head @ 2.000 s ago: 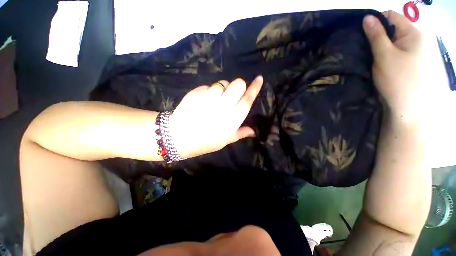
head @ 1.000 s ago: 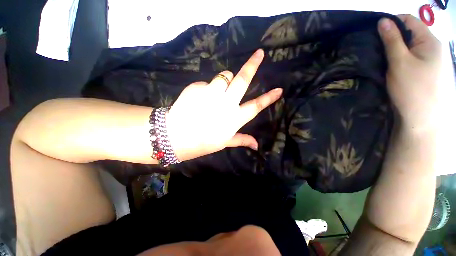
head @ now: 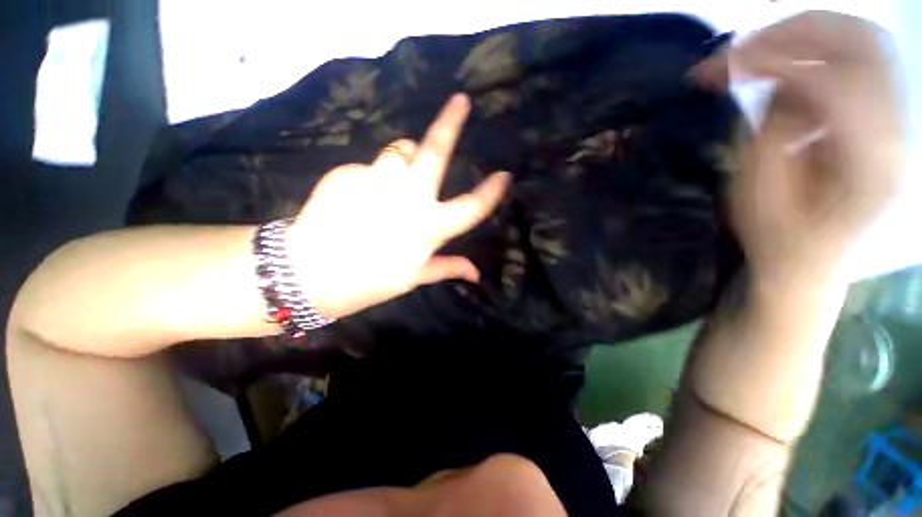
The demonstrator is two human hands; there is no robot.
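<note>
The dark garment (head: 627, 232) with a gold-brown leaf print lies wrinkled over the white tabletop's front edge and down to the wearer's lap. My left hand (head: 374, 222), with a ring and a beaded bracelet, lies palm down on its middle, thumb and two fingers spread, holding nothing. My right hand (head: 809, 131) is motion-blurred at the garment's upper right corner, fingers curled. Thin pale streaks show across its fingers; I cannot tell what they are or whether it holds anything.
A white piece (head: 71, 96) lies on the black surface (head: 61, 192) at left. The white tabletop (head: 263, 45) is behind the garment. Below right are a green floor (head: 647, 379), a blurred round fan (head: 871, 353) and a blue object (head: 895, 470).
My right hand, which pinched the garment's upper right corner, has changed its grip and blurred. My left hand's fingers have spread since the first frame. The view has shifted, moving the scene left.
</note>
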